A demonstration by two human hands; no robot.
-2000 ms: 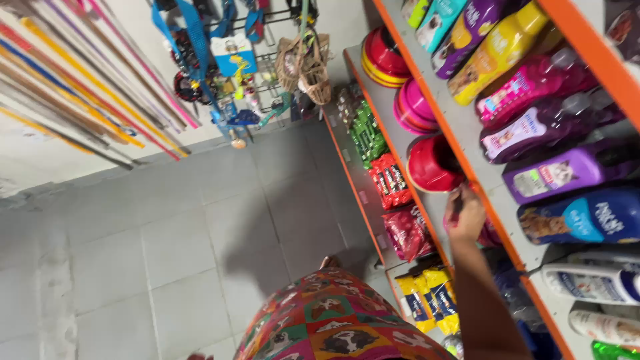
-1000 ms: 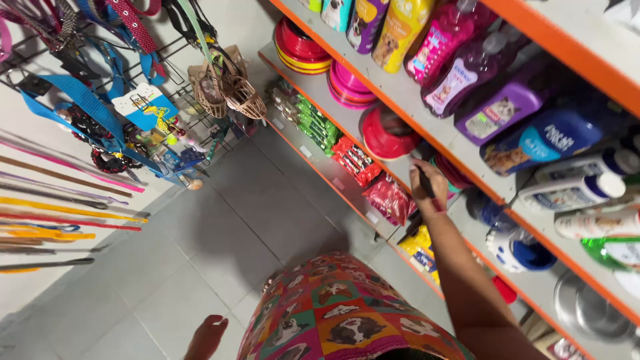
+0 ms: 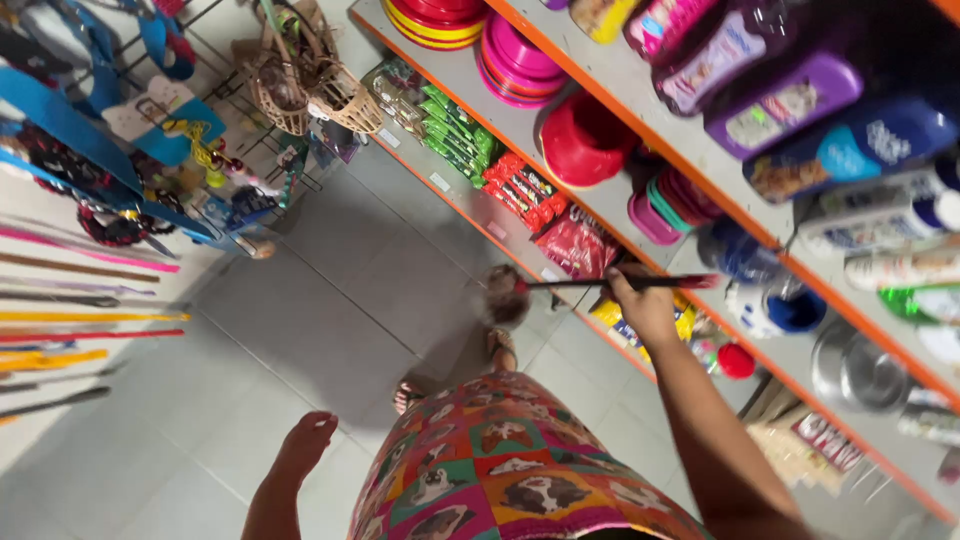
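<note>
My right hand [image 3: 643, 300] is closed around the dark handle of a duster-like brush [image 3: 506, 295], whose round, fuzzy brownish head is blurred and points left, past the lower shelf's edge and over the floor. The handle's reddish end sticks out on the right. Just behind this hand are red treat packets [image 3: 577, 244] and yellow packets [image 3: 679, 319]. My left hand [image 3: 309, 439] hangs low over the tiled floor with nothing in it, its fingers loosely bent. A red bowl [image 3: 585, 140] and stacked magenta bowls [image 3: 523, 56] stand on the shelf above.
Orange-edged shelves [image 3: 600, 90] run diagonally at the right, bearing shampoo bottles [image 3: 784, 105], stacked small dishes [image 3: 667, 206] and a metal bowl [image 3: 859, 367]. Wicker muzzles [image 3: 345, 97] and blue straps [image 3: 75, 142] hang at upper left, leashes [image 3: 90, 316] below them. Grey floor tiles [image 3: 360, 270] lie between.
My right hand, at the shelf beside the red bowl two seconds ago, is now lower and out from it, with the brush extending left. My left hand has come further into view.
</note>
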